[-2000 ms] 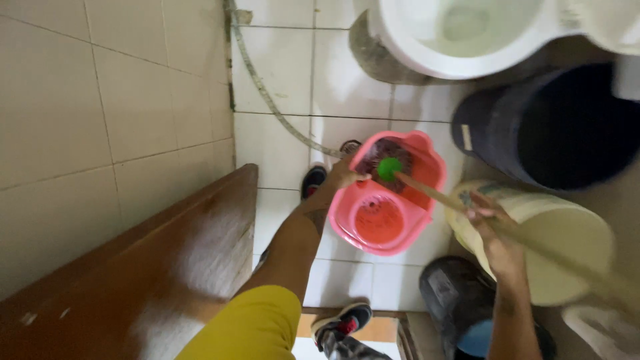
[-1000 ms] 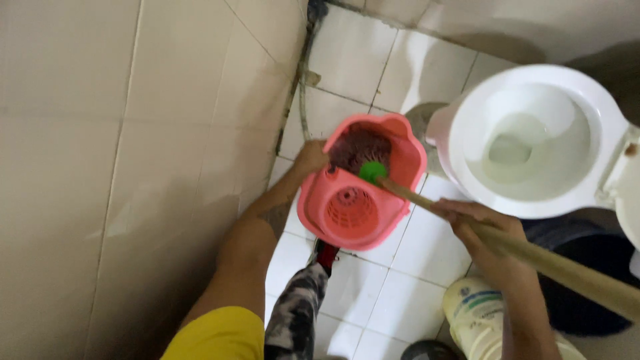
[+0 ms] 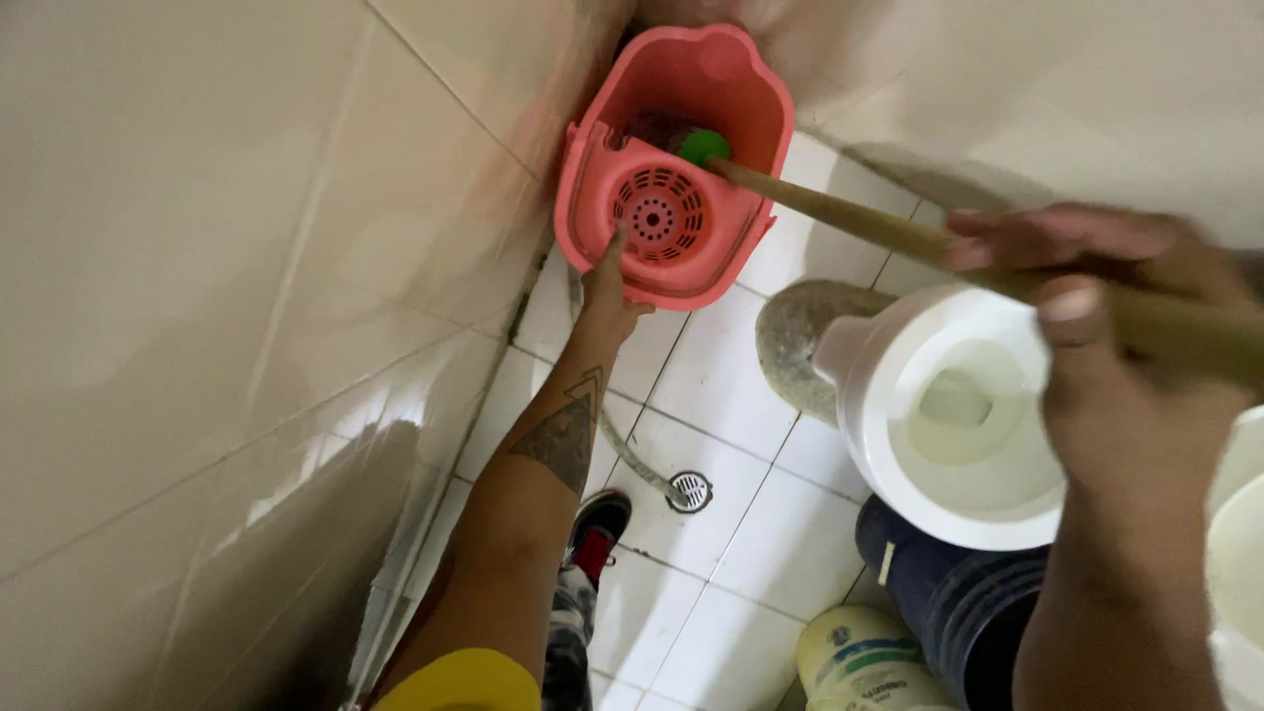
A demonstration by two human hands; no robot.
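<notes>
A pink plastic mop bucket (image 3: 736, 232) with a round slotted wringer basket (image 3: 657, 212) stands in the floor corner. My left hand (image 3: 614, 286) grips its near rim, the thumb over the edge beside the wringer. My right hand (image 3: 1116, 296) is closed around the wooden mop handle (image 3: 839, 212), which slants down to the left into the bucket. At its lower end the green mop socket (image 3: 705, 147) rests by the wringer's edge. The dark mop strands lie in the shadowed far part of the bucket and are hardly seen.
A white toilet bowl (image 3: 879, 425) stands right of centre on its stained base. Below it are a dark blue tub (image 3: 913, 563) and a cream pail (image 3: 859, 657). A hose (image 3: 627, 449) runs to a floor drain (image 3: 689, 491). Tiled wall (image 3: 247, 247) rises at the left; a shoe (image 3: 597, 528) is below.
The bucket has moved away from the floor drain into the corner, with my left hand on it. That hand has shifted from the bucket's side to its near rim. The view has turned.
</notes>
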